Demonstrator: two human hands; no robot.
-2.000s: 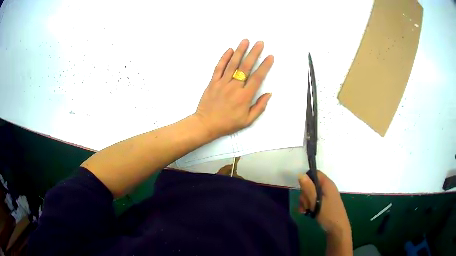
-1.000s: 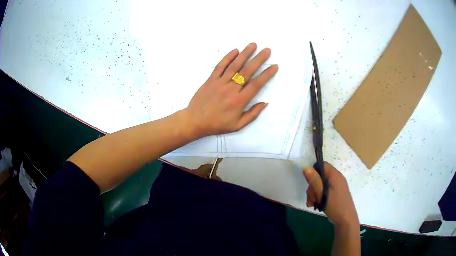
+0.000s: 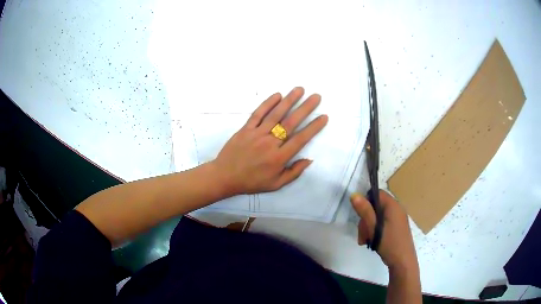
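A large white paper pattern with faint pencil lines lies on the white table. My left hand, with a gold ring, rests flat on it, fingers spread, holding nothing. My right hand grips the looped handles of long dark shears. The shears point away from me along the pattern's right edge. A narrow slit of light shows between the blades. Whether paper lies between the blades is hard to tell.
A brown card template lies to the right of the shears. A small dark block weight sits near the table's edge at lower right, with dark cloth beside it. Dark specks dot the table. The green floor shows at left.
The view has shifted, so the pattern, my left hand and the brown card appear lower. My left hand stays flat on the paper. The shears remain in my right hand along the pattern's right edge.
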